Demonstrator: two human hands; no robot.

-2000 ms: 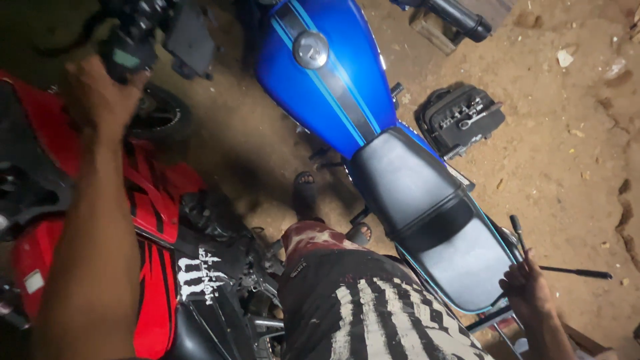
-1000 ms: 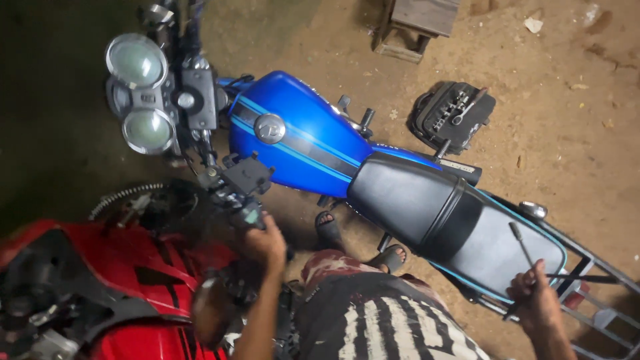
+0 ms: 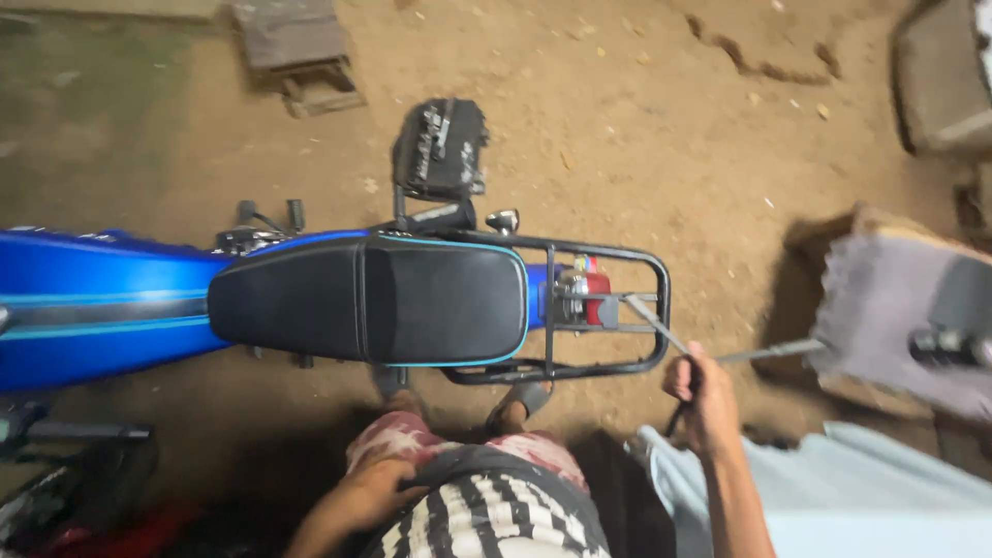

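Note:
My right hand (image 3: 701,391) is closed around a metal three-armed tool (image 3: 775,350), which looks like a T- or Y-shaped socket wrench. One arm of it points over the rear rack (image 3: 663,310) of a blue motorcycle, another points right, and a third hangs below my fist. My left hand (image 3: 380,492) is near my waist at the lower left, beside my shirt, with nothing visible in it. The motorcycle's black seat (image 3: 364,302) and blue fuel tank (image 3: 93,298) stretch leftward across the view. Its red tail light (image 3: 595,301) shows through the rack.
An open black tool case (image 3: 442,151) lies on the dirt beyond the seat. A wooden stool (image 3: 294,46) stands at the upper left. A cloth-covered surface (image 3: 891,310) is at the right, with pale blue cloth (image 3: 837,488) at the lower right. Part of another motorcycle (image 3: 85,430) is at the lower left.
The view has swung right toward the blue motorcycle's rear. My left hand has come away from the handlebar area to my waist. The tool remains in my right hand.

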